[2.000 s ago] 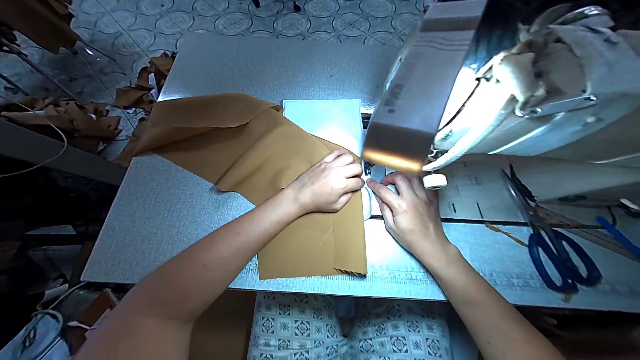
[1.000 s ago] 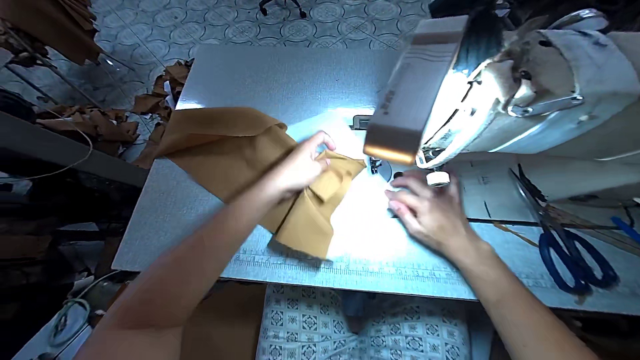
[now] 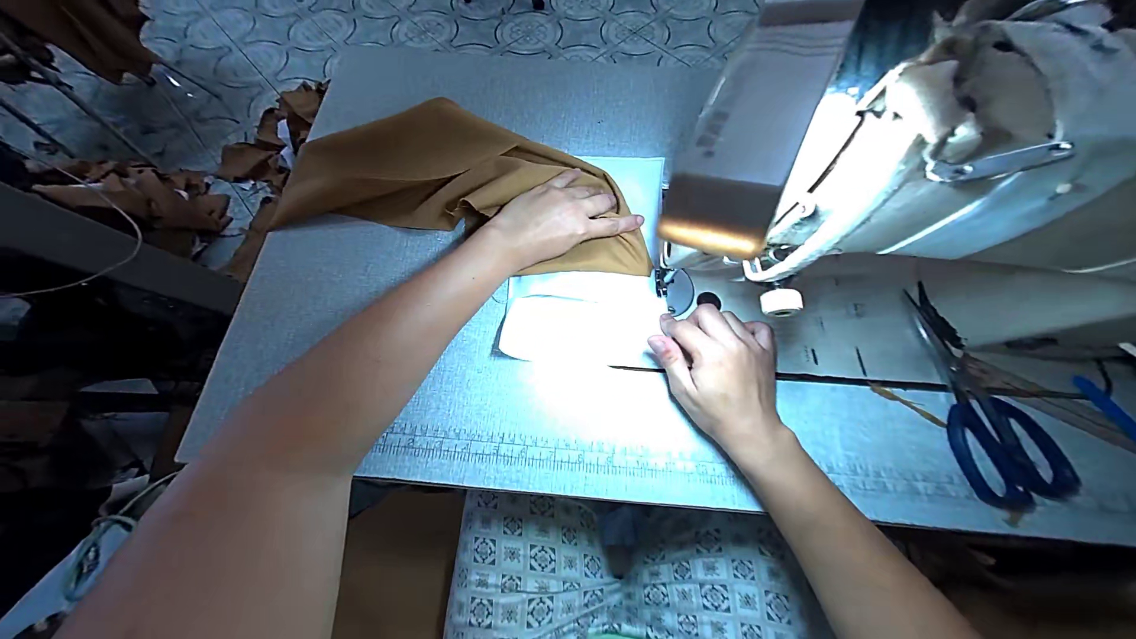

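A tan fabric piece [image 3: 399,169] lies bunched across the table, its right end beside the presser foot [image 3: 662,280] of a sewing machine [image 3: 976,160]. My left hand [image 3: 559,217] rests flat on that end with fingers spread, pressing on the cloth. Just in front of the presser foot, on the machine bed, is my right hand [image 3: 719,368], its fingers curled and thumb near the forefinger. Whether something thin is between them cannot be told. A white plate [image 3: 577,328] lies under the fabric edge, brightly lit.
Scissors with blue handles [image 3: 1003,444] lie at the right beside a blue tool [image 3: 1105,404]. A printed ruler scale [image 3: 532,451] runs along the table's front edge. Fabric scraps [image 3: 169,200] are heaped beyond the table's left side. The lamp-lit machine head overhangs the right.
The fabric has moved away from the table's front, where it hung towards me two seconds ago. My left hand, raised with the cloth one second ago, is now flat on it.
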